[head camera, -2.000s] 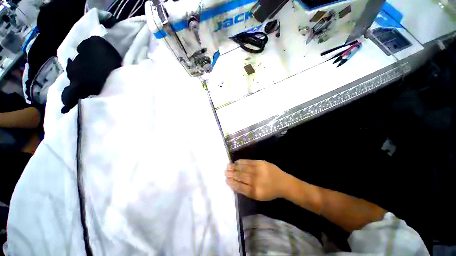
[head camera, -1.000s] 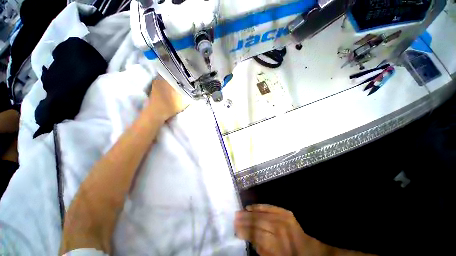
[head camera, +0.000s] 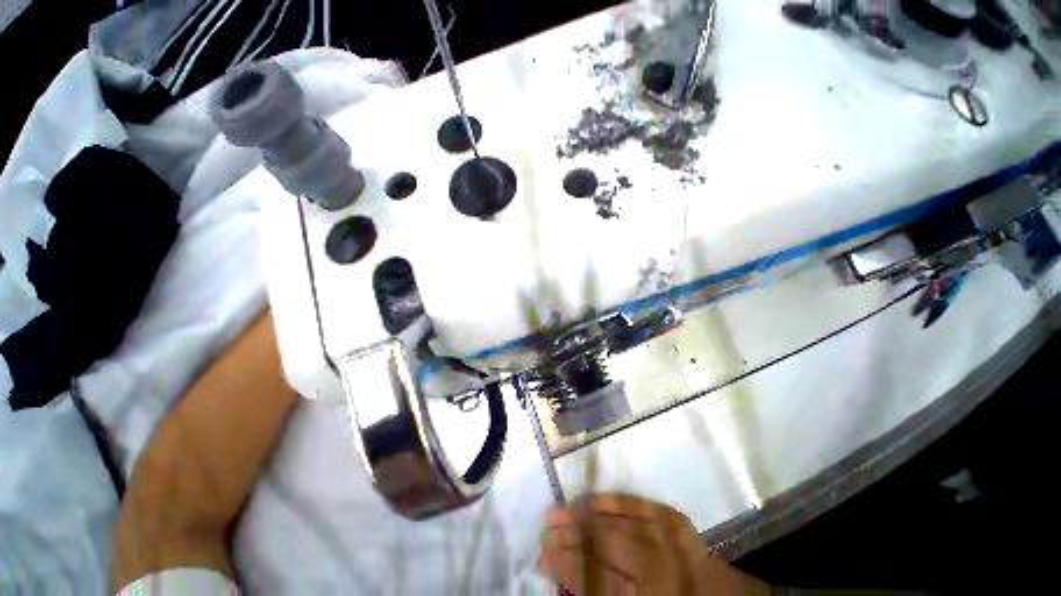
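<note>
The white fabric (head camera: 337, 512) lies under and left of the white sewing machine head (head camera: 721, 163). A dark seam edge (head camera: 542, 442) runs from beneath the head towards me. My right hand (head camera: 628, 545), blurred, has its fingers on this edge at the bottom, near the table's front. My left forearm (head camera: 209, 448) lies over the fabric; my left hand is hidden behind the machine head. The shiny metal lever guard (head camera: 401, 437) and grey ribbed knob (head camera: 285, 134) are at the head's left end. The needle area is hidden.
A black fabric piece (head camera: 93, 256) lies on the white cloth at the left. Thin white cords (head camera: 250, 29) fan out behind the machine. Snips (head camera: 940, 297) lie right of the bed. The table's front edge (head camera: 791, 518) curves along the lower right. Bobbin winder parts (head camera: 931, 18) sit on the head.
My view has moved in over the machine's top, so the head looks larger. My left arm came in over the fabric and its hand is now hidden. My right hand stays at the seam edge.
</note>
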